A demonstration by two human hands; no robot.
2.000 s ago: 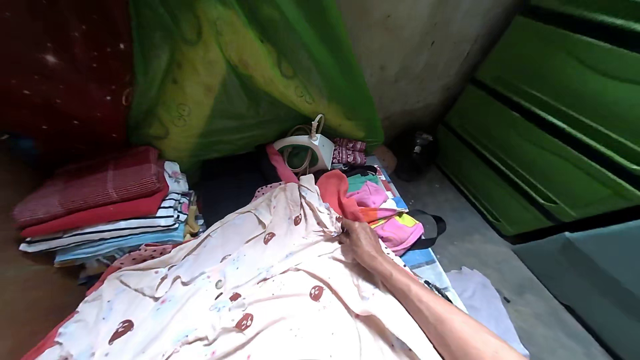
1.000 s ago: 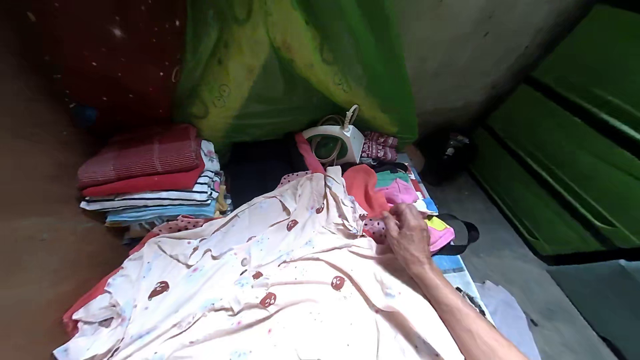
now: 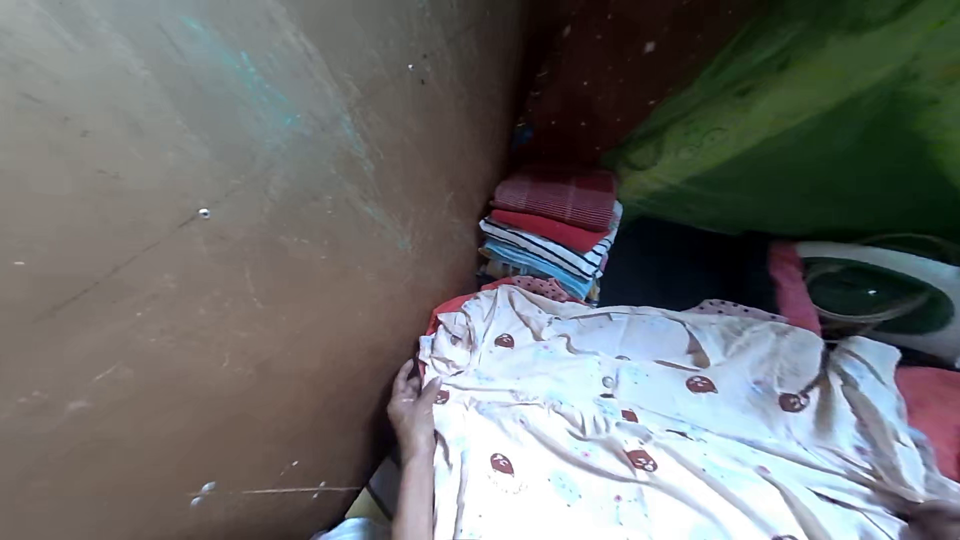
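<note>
A cream printed garment [image 3: 570, 420] with brown face motifs lies spread out and wrinkled in the lower middle and right. My left hand [image 3: 414, 409] is at its left edge, by the sleeve, thumb and fingers near the cloth; whether it pinches the fabric is not clear. My right hand [image 3: 934, 517] shows only as a blurred, dark part at the lower right edge, on or over the garment. Red cloth and pink dotted cloth [image 3: 541, 287] peek out from beneath the garment's upper edge.
A brown panel [image 3: 225, 300] rises close along the left. Folded clothes are stacked [image 3: 551, 236] in the back corner. Dark cloth [image 3: 675, 262] lies beside them. A white and green clothes iron [image 3: 885, 292] with a cord is at the right, before a green curtain [image 3: 787, 127].
The view has swung far to the left. My left hand, not visible earlier, is now at the garment's left edge. My right hand was at the garment's upper right edge earlier.
</note>
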